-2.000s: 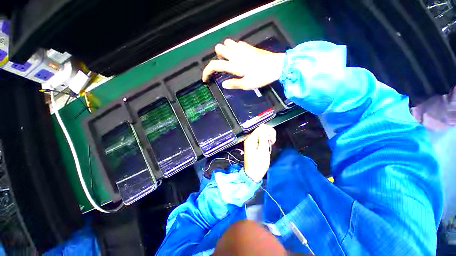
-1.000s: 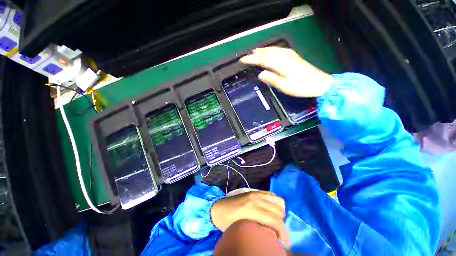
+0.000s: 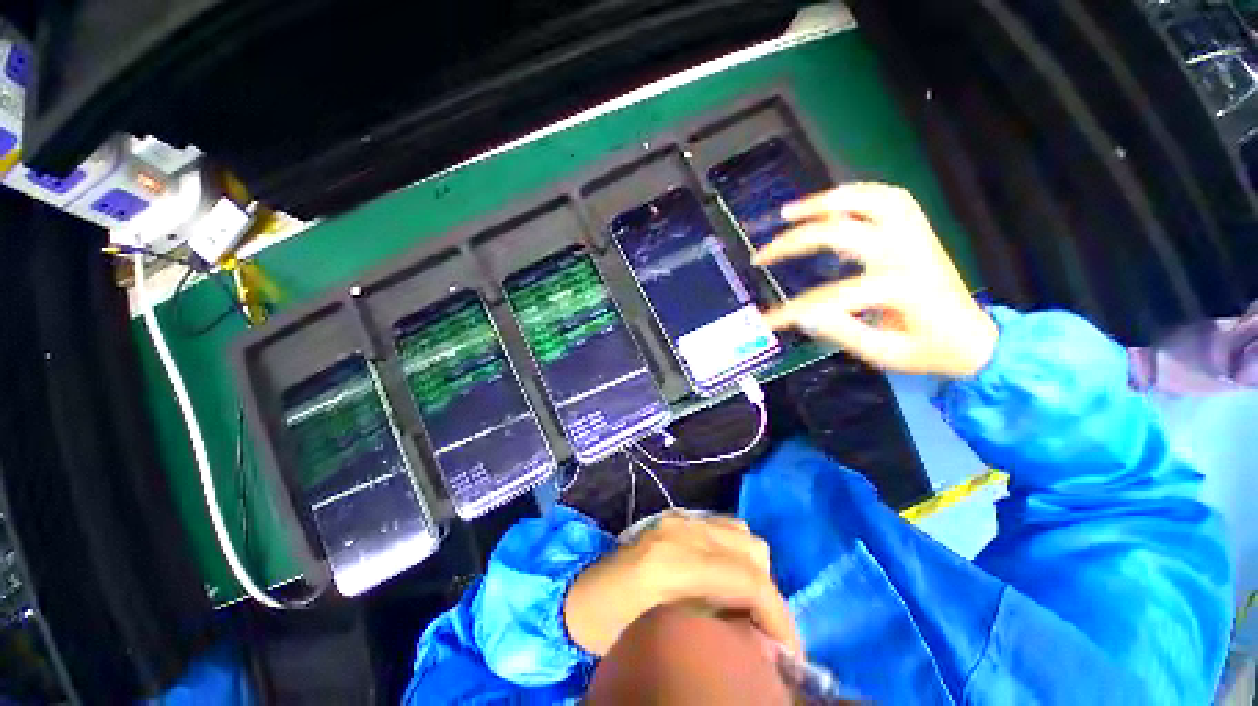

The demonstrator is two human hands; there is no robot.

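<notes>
A black five-slot tray (image 3: 428, 265) lies slanted, one phone per slot. The three left phones (image 3: 352, 462) (image 3: 476, 400) (image 3: 580, 345) show green text rows. The fourth phone (image 3: 683, 283) shows a dark screen with a white box at its bottom; the white plug (image 3: 752, 390) of a thin lead is at its bottom edge. My right hand (image 3: 876, 283) is open over the lower part of the fifth phone (image 3: 762, 186), fingers spread; contact is unclear. My left hand (image 3: 676, 586) is curled below the tray, partly covered by a blurred round shape; its grip is hidden.
The green mat (image 3: 193, 345) lies under the tray. A white cord (image 3: 193, 428) runs down its left side. A power strip (image 3: 117, 186) is at the upper left. Black stacked trays (image 3: 455, 83) stand behind. A second small plug (image 3: 666, 440) hangs below the third phone.
My left hand has moved down from the fourth phone's bottom edge, where a plug now shows. My right hand has moved right, off that phone. Its red strip has given way to a white box.
</notes>
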